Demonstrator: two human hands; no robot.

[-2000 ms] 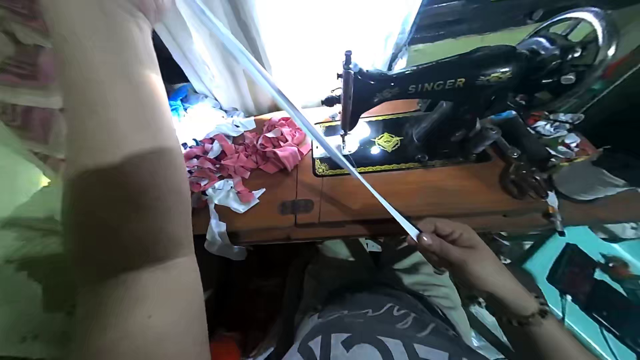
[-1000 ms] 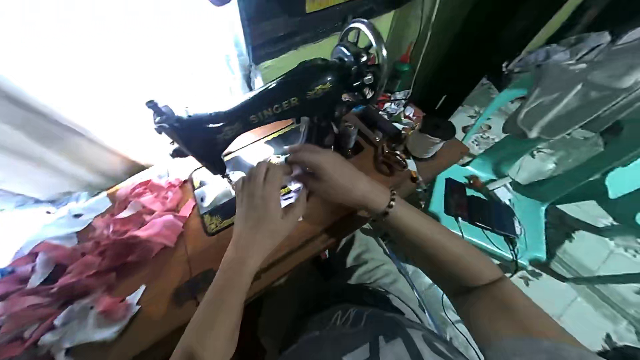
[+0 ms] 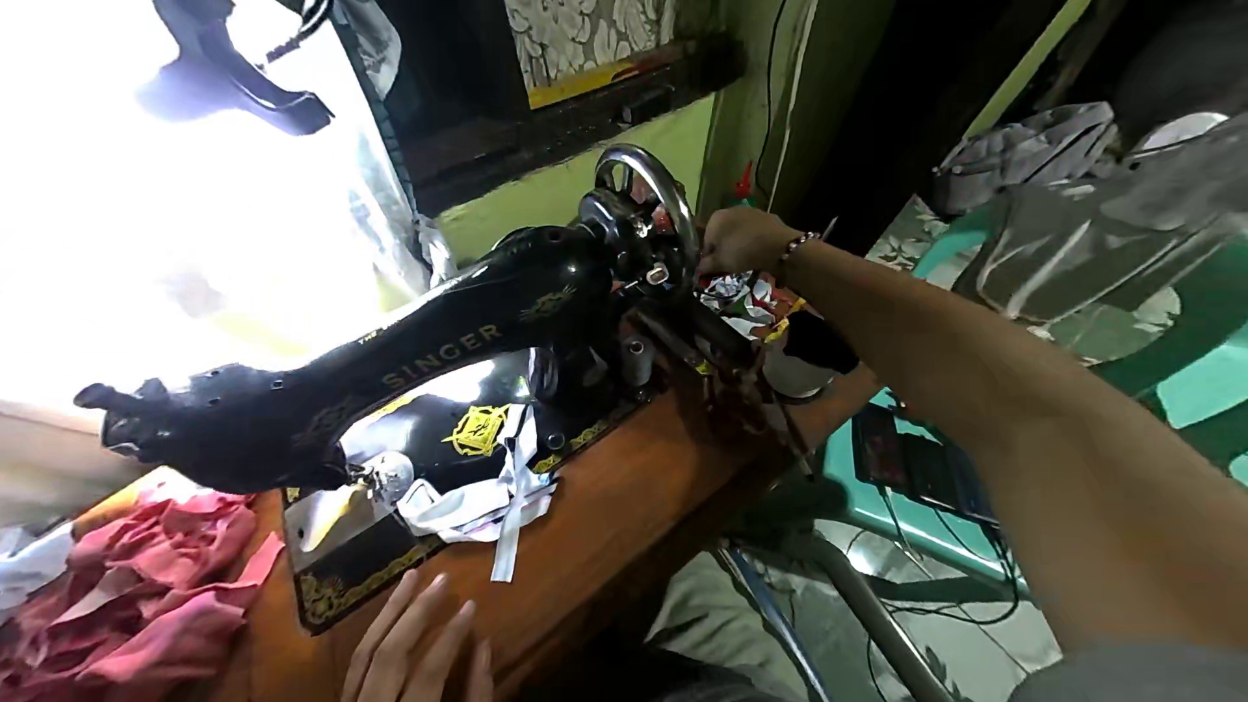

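Observation:
A black Singer sewing machine [image 3: 439, 341] stands on a wooden table. My right hand [image 3: 746, 241] reaches behind its handwheel [image 3: 651, 200], close to a pile of scraps; its fingertips are partly hidden, so whether it holds something does not show. My left hand [image 3: 419, 643] is at the near table edge with its fingers apart and nothing in them. White fabric strips [image 3: 487, 502] lie bunched on the machine bed, one end hanging over onto the wood. To the left is a heap of pink fabric pieces [image 3: 175, 575].
Scissors [image 3: 780, 419], a thread spool [image 3: 637, 361] and a large white spool [image 3: 795, 370] sit at the table's right side. Phones [image 3: 921, 463] with cables rest on a green plastic chair [image 3: 877, 526]. A bright curtained window [image 3: 195, 244] is behind the machine.
My hands were together at the machine bed; my right hand has moved away beyond the handwheel, and my left hand has drawn back nearer. The white strips now lie on the bed.

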